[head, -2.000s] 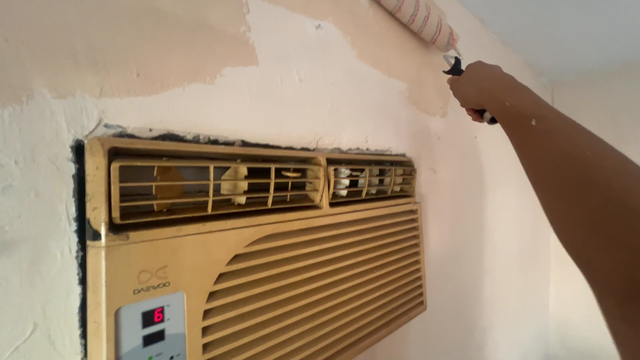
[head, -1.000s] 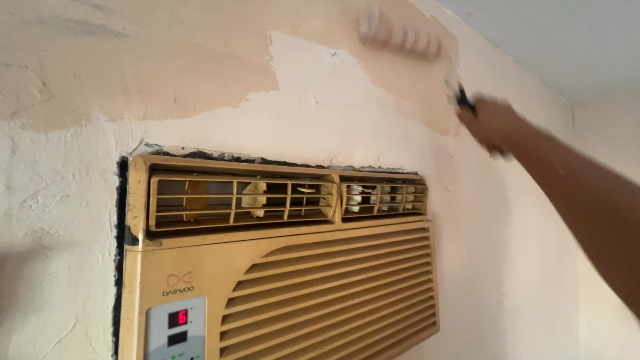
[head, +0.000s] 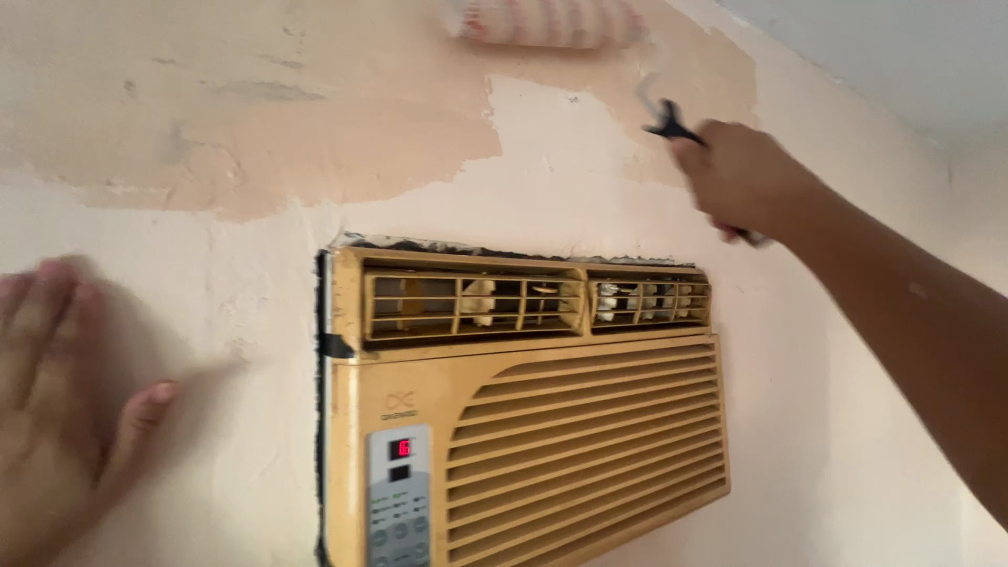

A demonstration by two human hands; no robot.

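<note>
My right hand (head: 736, 177) grips the black handle of a paint roller (head: 551, 24), whose striped, paint-marked sleeve is blurred against the upper wall. Beneath the roller, the wall (head: 551, 173) shows pale paint beside darker beige, uneven patches. My left hand (head: 59, 394) is at the far left with fingers spread, palm toward the wall; it appears to rest on the wall and holds nothing visible. Between and below the hands is a yellowed Daewoo window air conditioner (head: 583, 457) set into the wall.
A ragged dark gap (head: 504, 250) runs along the top and left side of the air conditioner. Its control panel (head: 399, 496) has a lit red display. The grey ceiling (head: 882, 55) meets the wall at upper right.
My left hand has come into view at the left. The roller has moved leftward along the upper wall since the earliest frame, with my right hand still on its handle.
</note>
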